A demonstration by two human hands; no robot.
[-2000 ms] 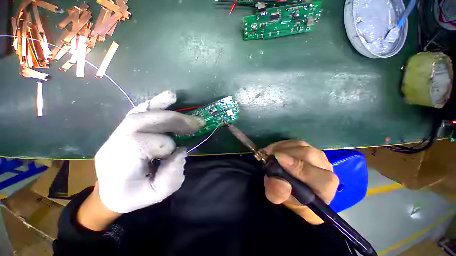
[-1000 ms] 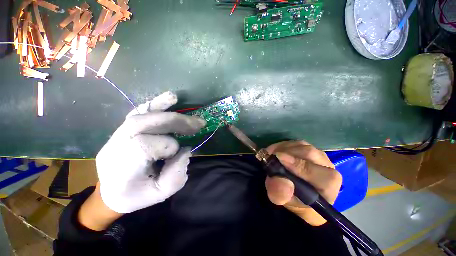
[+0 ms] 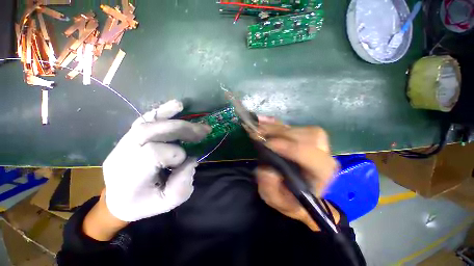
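Observation:
A small green circuit board (image 3: 222,120) lies near the bench's front edge, with a red wire at its far left side. My left hand (image 3: 150,161), in a white glove, has its fingers on the board's left part and pinches thin solder wire (image 3: 213,150), whose free end reaches the board's lower edge. The wire also runs from the glove up to the left across the bench. My right hand (image 3: 299,169), bare and blurred, holds a black soldering iron (image 3: 291,176) like a pen. The iron's blurred tip is above and beyond the board's right end.
Copper strips (image 3: 86,49) lie loose at the far left. More green boards (image 3: 285,30) with red and black wires lie at the back. A round tub of white paste (image 3: 377,31) and a yellowish tip-cleaner pot (image 3: 434,83) stand right. A blue stool (image 3: 353,187) is below the bench edge.
The iron's tip has lifted off the board's lower edge and moved up and left, with my right hand following. The left hand stays nearly in place. The whole view has shifted slightly.

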